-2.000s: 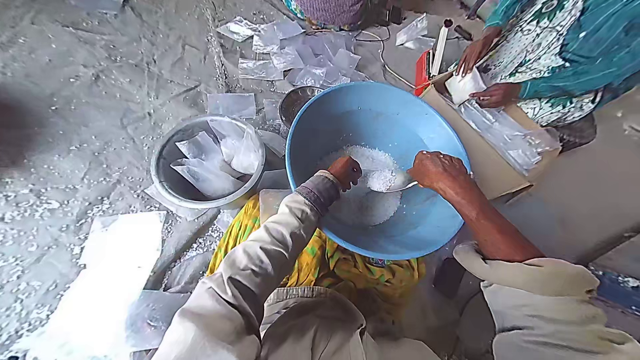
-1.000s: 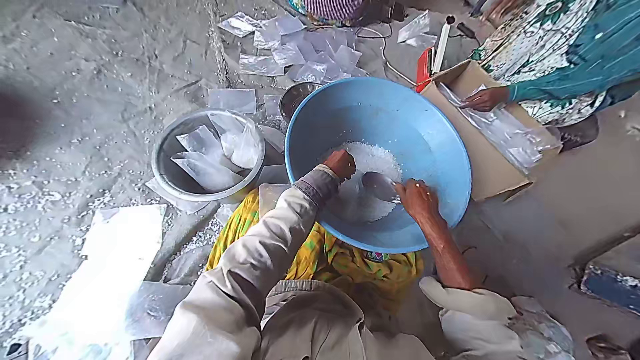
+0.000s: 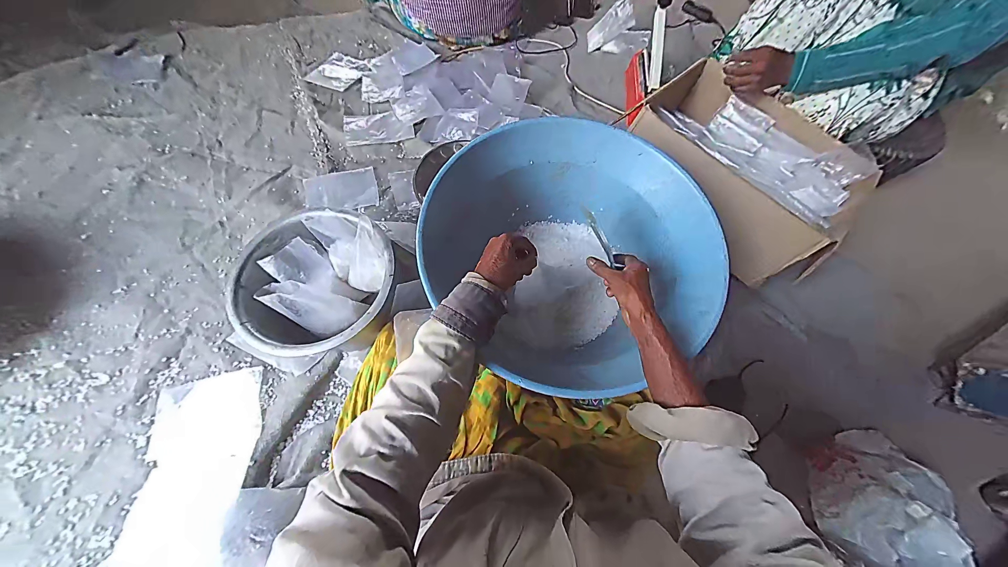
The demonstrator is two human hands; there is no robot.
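A wide blue plastic basin (image 3: 685,228) stands in front of me with a heap of white granules (image 3: 575,291) in its bottom. My right hand (image 3: 626,282) holds a metal spoon (image 3: 598,236) above the right side of the heap, its bowl turned edge-on and pointing away from me. At the heap's left edge is my left hand (image 3: 506,260), its fingers curled; whether it holds a thin plastic bag cannot be told. Left of the basin, a round metal tub (image 3: 240,303) holds several clear plastic bags (image 3: 311,287) with white contents.
Flat clear bags (image 3: 441,90) lie on the grey ground sheet (image 3: 157,205) beyond the basin. A cardboard box (image 3: 701,197) of clear plastic bags stands at the right, with a co-worker's hand (image 3: 757,69) at its far edge. A small dark bowl (image 3: 429,169) sits behind the basin.
The spoon, seen with granules two seconds ago, has turned edge-on in my right hand. The co-worker's hands held a white packet two seconds ago; one hand is now at the box's far edge.
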